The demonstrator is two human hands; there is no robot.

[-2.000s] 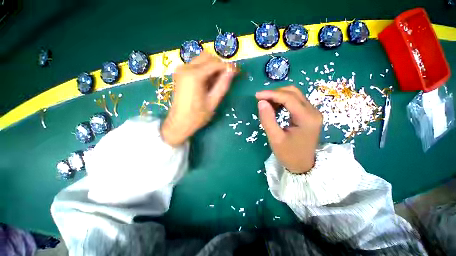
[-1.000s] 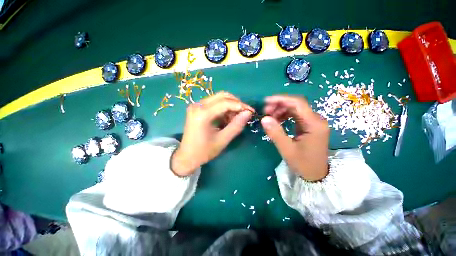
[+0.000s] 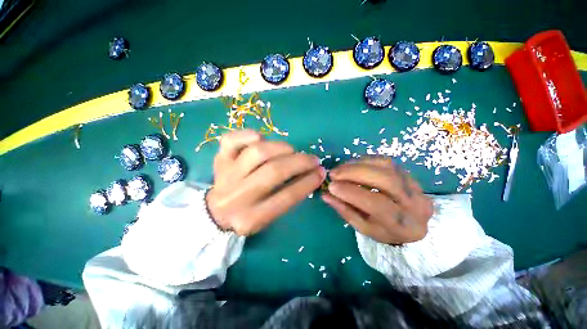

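My left hand (image 3: 264,183) and my right hand (image 3: 380,199) meet at the fingertips in the middle. They pinch a tiny amber piece (image 3: 325,185), likely a flexible strip, mostly hidden by the fingers. A loose cluster of amber strips (image 3: 241,112) with white tips lies just beyond my left hand. A faceted dome unit (image 3: 380,92) sits beyond my right hand, just below the yellow stripe. A large pile of tiny white pieces (image 3: 450,144) with some amber strips in it lies to the right.
A row of faceted units (image 3: 275,67) stands along the yellow stripe (image 3: 347,67). Several brighter units (image 3: 171,169) are grouped at left. Tweezers (image 3: 510,170), a red bin (image 3: 547,80) and a clear bag (image 3: 563,167) lie at right. A purple sleeve (image 3: 19,299) shows at lower left.
My left hand first drew back from near the amber cluster to the middle. Both hands have now come together at the fingertips, slightly lower. The view has shifted a little.
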